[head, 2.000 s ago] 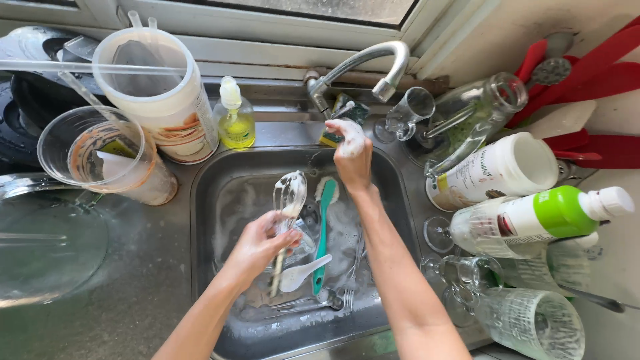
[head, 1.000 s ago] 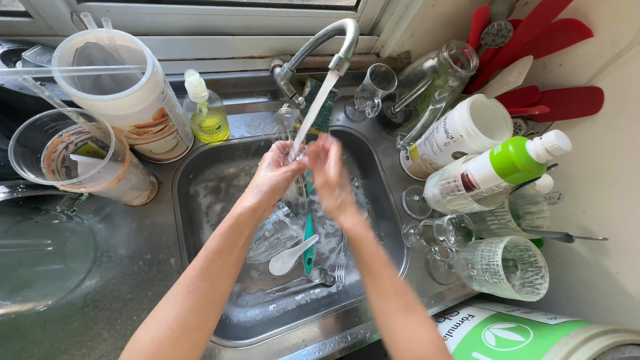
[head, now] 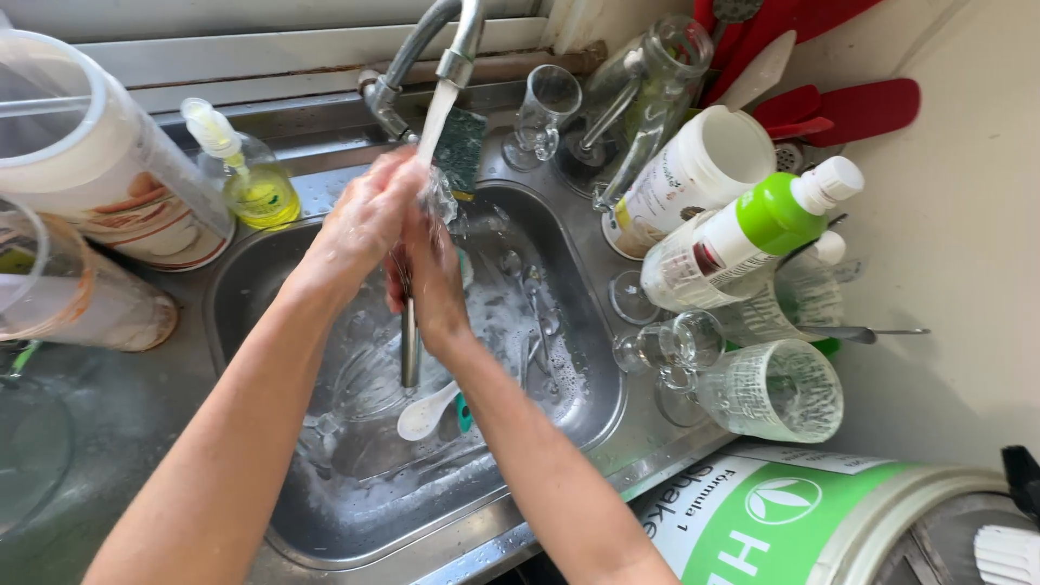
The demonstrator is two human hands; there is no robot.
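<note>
Water runs from the metal faucet (head: 459, 61) onto my hands over the steel sink (head: 597, 357). My left hand (head: 370, 207) is at the stream, against the wet head of a utensil, its fingers partly hidden by water. My right hand (head: 431, 276) is closed around the same utensil, whose metal handle (head: 410, 349) points down; the wet head is too blurred to name surely. Below, a white plastic spoon (head: 426, 413) lies by a teal handle (head: 464, 413). Metal cutlery (head: 536, 313) lies in suds at the sink's right side. A green scouring sponge (head: 460, 150) stands behind the faucet stream.
A soap dispenser (head: 264, 191) and large plastic container (head: 122, 162) stand left. Along the right are a glass mug (head: 548, 110), white tub (head: 691, 179), green-and-white bottle (head: 751, 227), textured glass (head: 772, 390) and red utensils (head: 865, 110). A large labelled tub (head: 780, 512) is at lower right.
Two seconds ago my hands were apart, the left holding a soapy utensil and the faucet not running. Now both hands are together under running water.
</note>
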